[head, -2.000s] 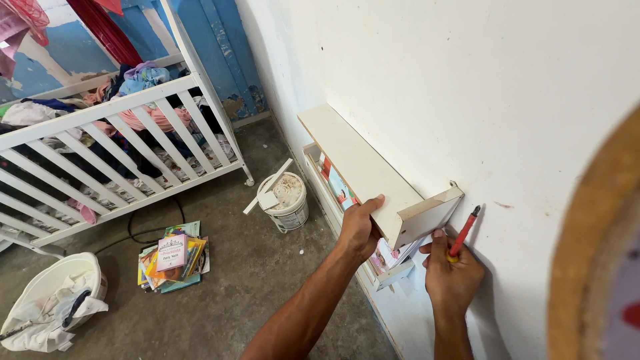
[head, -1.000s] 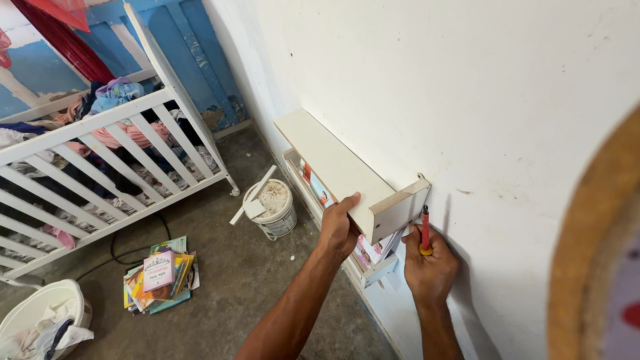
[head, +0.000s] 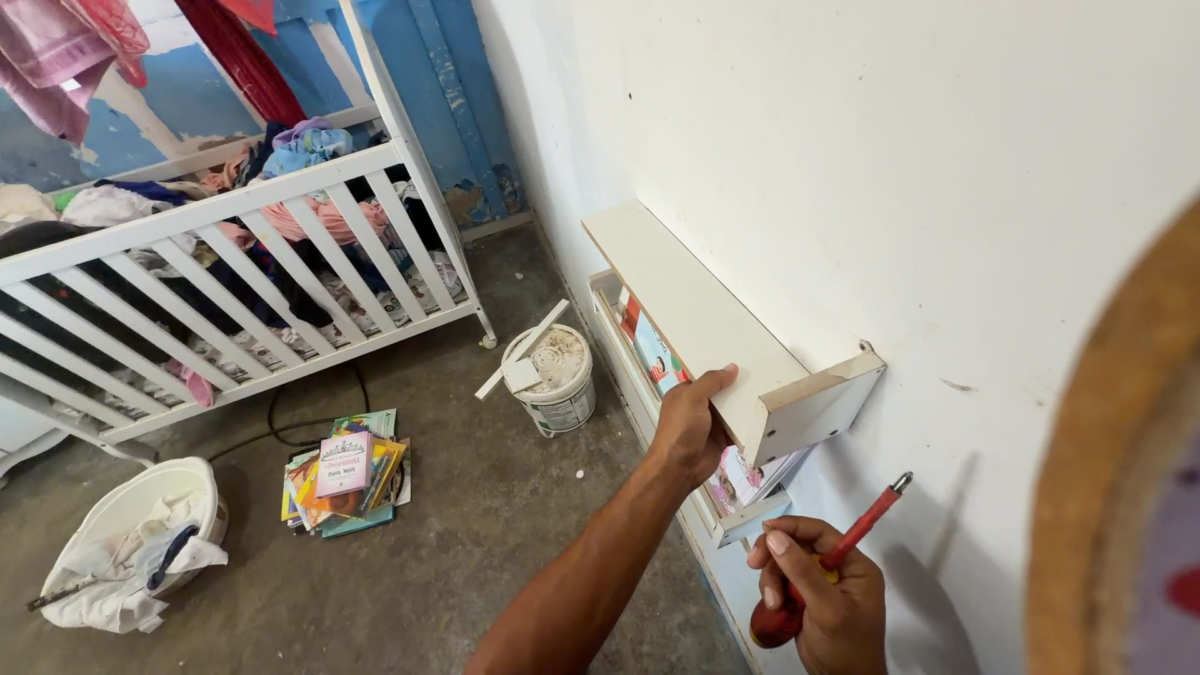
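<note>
My left hand (head: 692, 427) grips the front edge of a white wooden wall shelf (head: 698, 305), its thumb on top of the board and its fingers beneath. The shelf's end piece (head: 817, 405) has a small metal bracket (head: 867, 348) at its wall-side corner. Below and to the right, my right hand (head: 825, 591) is closed around a red and yellow screwdriver (head: 867, 520), whose tip points up and away from the shelf, touching nothing that I can see. Beneath the shelf is a second white rack (head: 747, 521) holding books (head: 745, 478).
On the floor stand a white bucket (head: 560, 398) with white strips across it, a pile of books (head: 345, 473) and a white tub (head: 202, 492) of cloths. A white crib (head: 225, 202) full of clothes is at the left. A blurred brown rim (head: 1078, 450) fills the right edge.
My right hand has moved down, away from the shelf's end piece, with the screwdriver still in it. My left hand keeps its hold on the shelf.
</note>
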